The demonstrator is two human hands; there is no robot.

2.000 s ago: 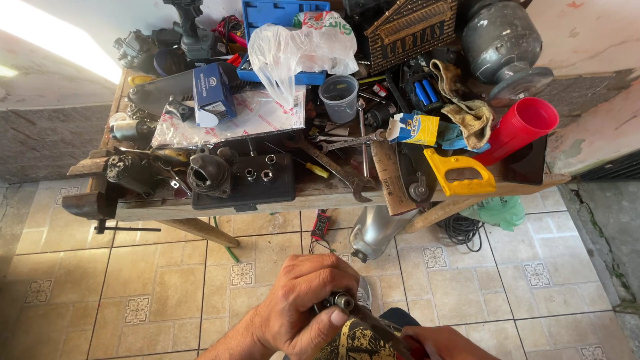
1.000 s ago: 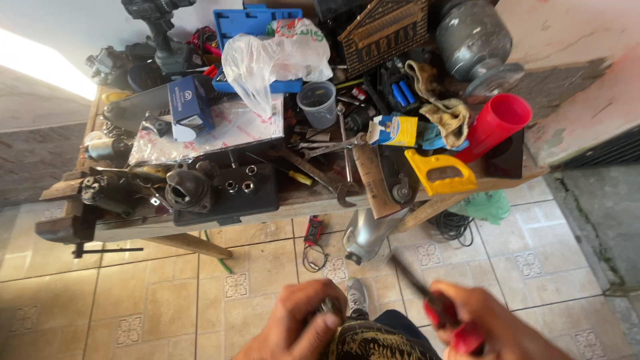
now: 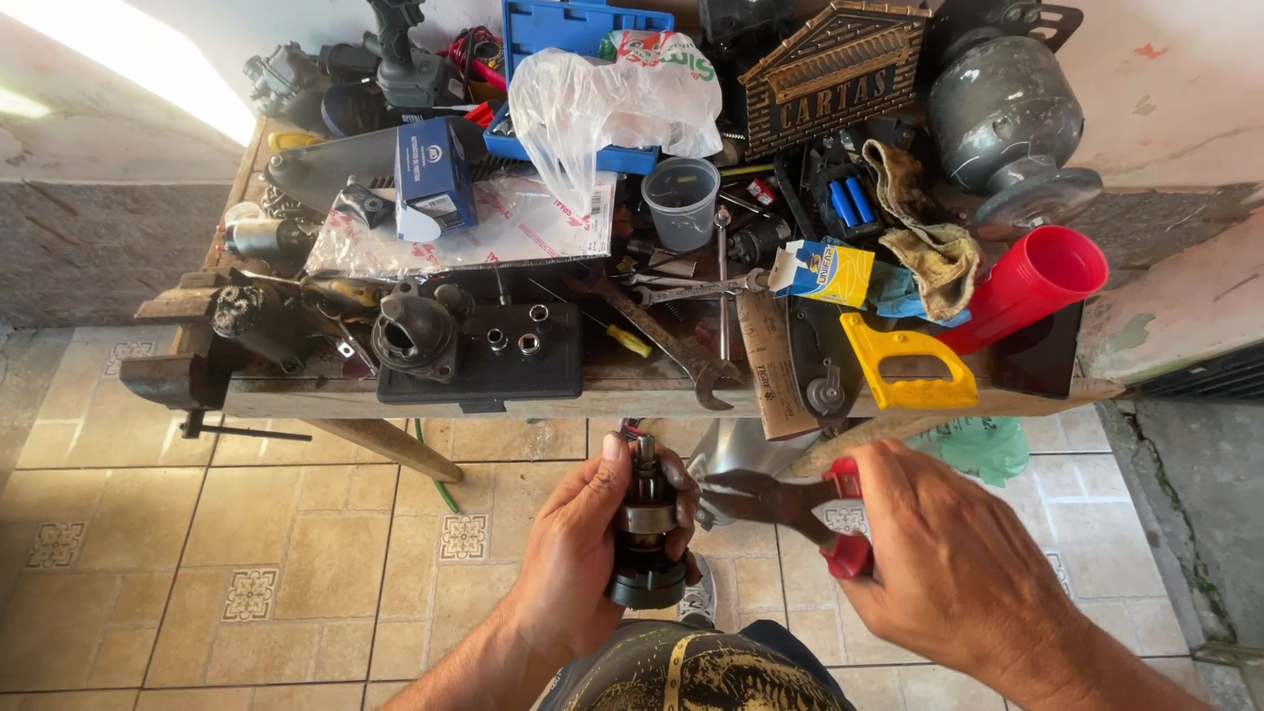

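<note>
My left hand [image 3: 583,538] holds a dark metal starter drive assembly [image 3: 649,528] upright, its thin shaft end pointing up, the fingers wrapped behind it. My right hand [image 3: 933,563] grips pliers [image 3: 780,504] by their red handles. The handles are spread, and the dark jaws point left, close beside the upper part of the assembly; whether they touch it cannot be told. Beyond the hands, on the wooden workbench [image 3: 316,400], a grey metal housing [image 3: 413,331] rests at the left end of a black case [image 3: 553,370] that bears several sockets.
A bench vise [image 3: 173,380] juts from the bench's left corner. Along the front edge lie a large open-end wrench [image 3: 671,341], a sandpaper strip [image 3: 775,370] and a yellow saw handle [image 3: 908,365]. A red cup [image 3: 1037,286] lies tilted at the right. A metal cylinder [image 3: 750,459] stands below.
The assembly now stands upright in my left hand, raised into fuller view. My right hand has brought the pliers, seen blurred and farther from the left hand a second ago, beside it.
</note>
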